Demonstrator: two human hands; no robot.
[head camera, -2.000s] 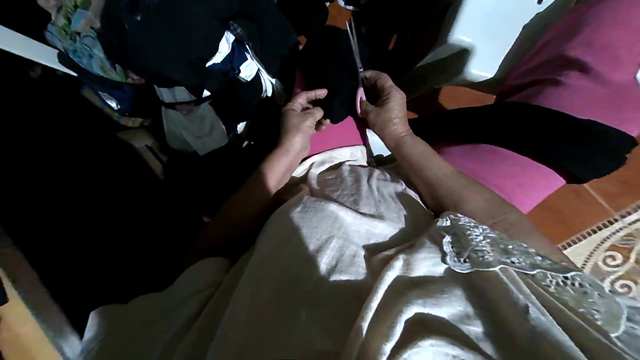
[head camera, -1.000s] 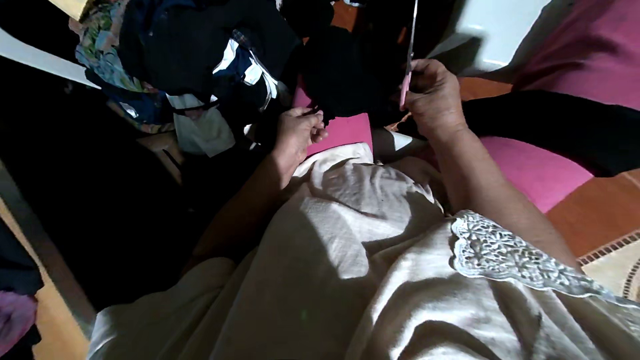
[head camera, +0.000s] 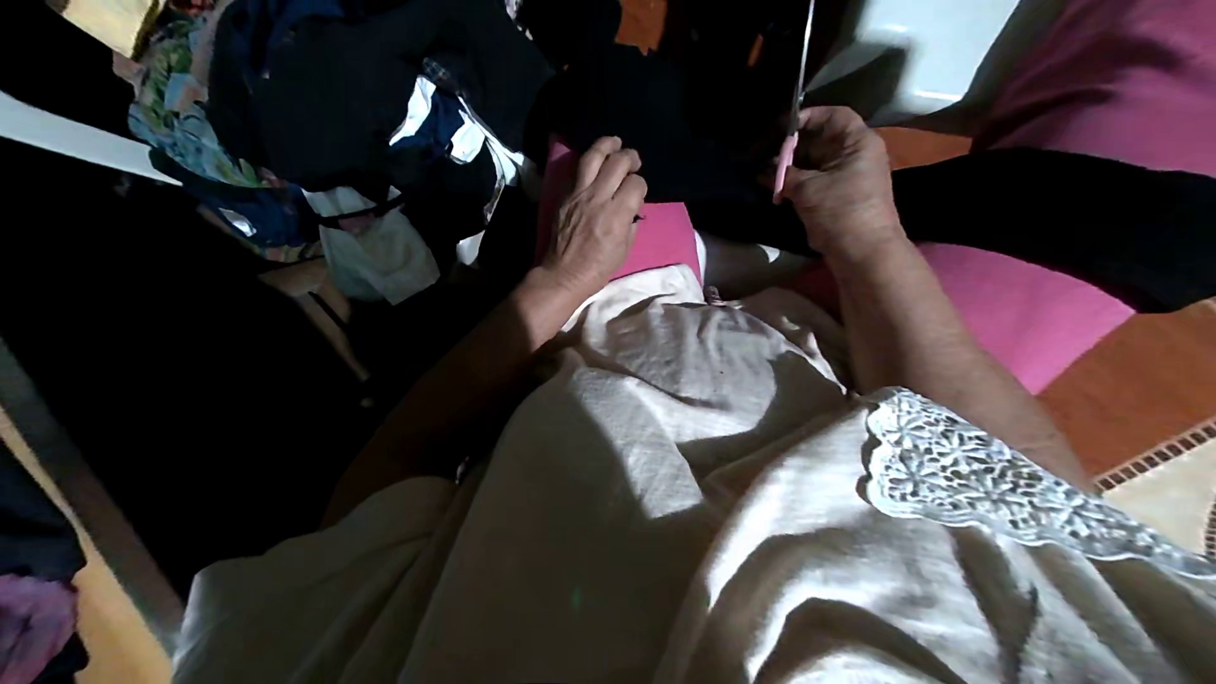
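My right hand (head camera: 845, 180) holds a pair of scissors (head camera: 788, 157) by the pink handle, blades pointing up and partly out of the frame. My left hand (head camera: 600, 214) lies back up on pink fabric (head camera: 670, 237) in my lap, fingers bent; whether it grips anything beneath is hidden. Black cloth (head camera: 636, 114) spreads just beyond the left hand, its edges lost in the dark. The light cream garment I wear (head camera: 608, 456) covers my front below both hands.
A pile of dark clothes (head camera: 313, 104) with floral fabric (head camera: 180, 114) lies at the upper left. A white object (head camera: 926, 57) stands at the upper right, near pink fabric (head camera: 1102, 85) with a black band (head camera: 1064, 218) across it. Orange floor tiles (head camera: 1159, 389) show at the right.
The right hand has moved right and away from the left hand with the scissors. My left hand has turned from pinched fingers to lying back up over the pink fabric.
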